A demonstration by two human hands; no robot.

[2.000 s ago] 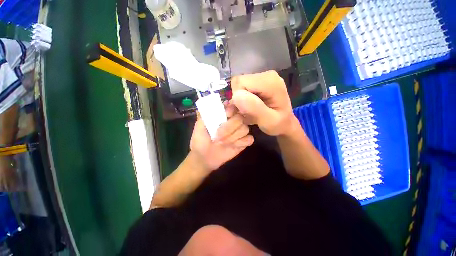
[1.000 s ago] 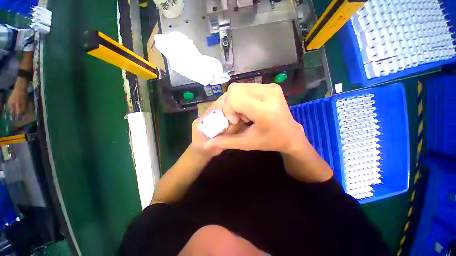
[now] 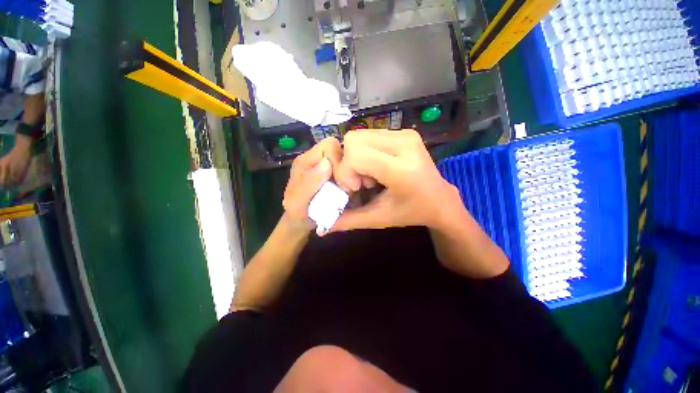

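Observation:
A white plug housing [image 3: 328,206] is held in front of my chest, below the machine's front panel. My left hand [image 3: 304,184] grips it, with the thumb on its upper end. My right hand [image 3: 391,176] is curled against the housing's right side and touches my left hand; its fingertips are partly hidden, and I cannot tell whether it holds something small. A crumpled white cloth [image 3: 288,83] lies on the left part of the grey machine plate.
Green buttons [image 3: 287,143] sit at both ends of the black panel. Yellow-black posts [image 3: 184,80] flank the machine. Blue trays [image 3: 606,207] with white parts stand at right. A green conveyor [image 3: 127,230] runs at left, with another person's arm [image 3: 29,142] beyond it.
The housing was upright in my left hand, then turned end-on, and now tilts downward. My right hand has come down beside it. The cloth stays on the plate.

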